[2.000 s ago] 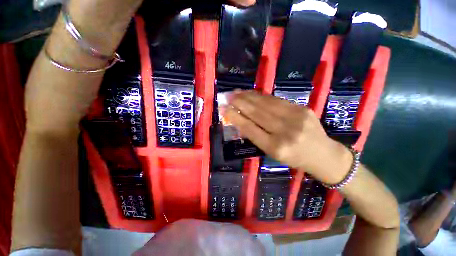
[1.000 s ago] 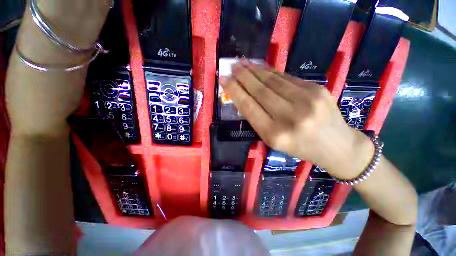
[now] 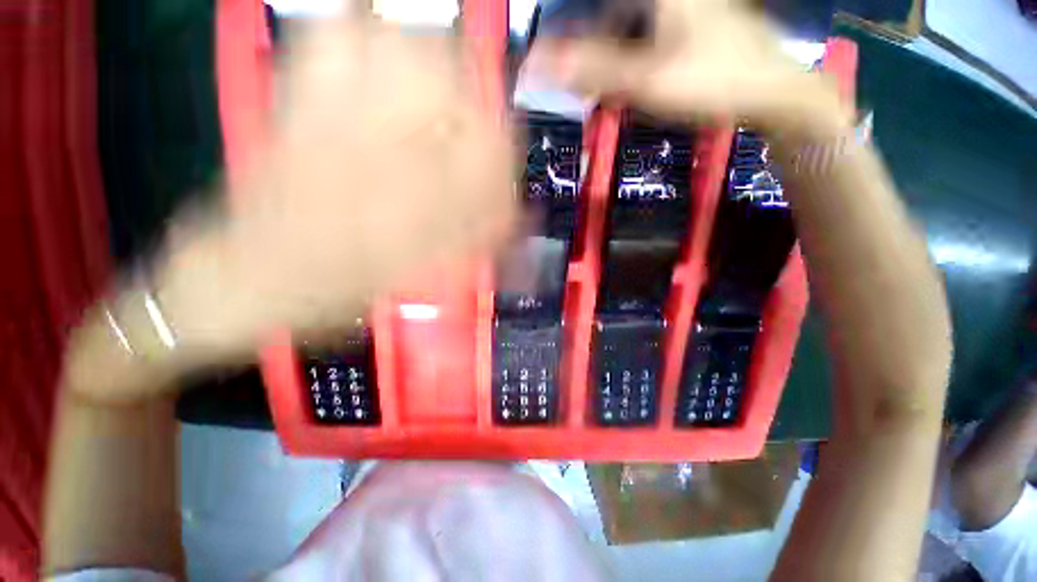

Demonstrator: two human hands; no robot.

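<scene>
The red phone tray (image 3: 546,443) lies in front of me with open black flip phones in two rows. In the near row, phones stand at the left (image 3: 338,381), middle (image 3: 527,381) and right (image 3: 713,381); one slot (image 3: 436,375) shows no phone. My left hand (image 3: 392,171) is large and blurred over the upper left of the tray, hiding the phones below. My right hand (image 3: 694,74) is over the far row, its fingertips by a whitish, shiny patch (image 3: 548,85). Blur hides whether either hand grips anything.
Red stacked trays (image 3: 51,227) stand at the left edge. The tray lies on a glossy dark green mat (image 3: 967,307). A brown cardboard box (image 3: 688,500) is below the bench edge. Another person's arm (image 3: 1001,466) shows at the lower right.
My left hand has come down and inward over the tray. My right hand has moved up, away from the middle phone. The labelled block is no longer visible. The tray appears shifted and straighter.
</scene>
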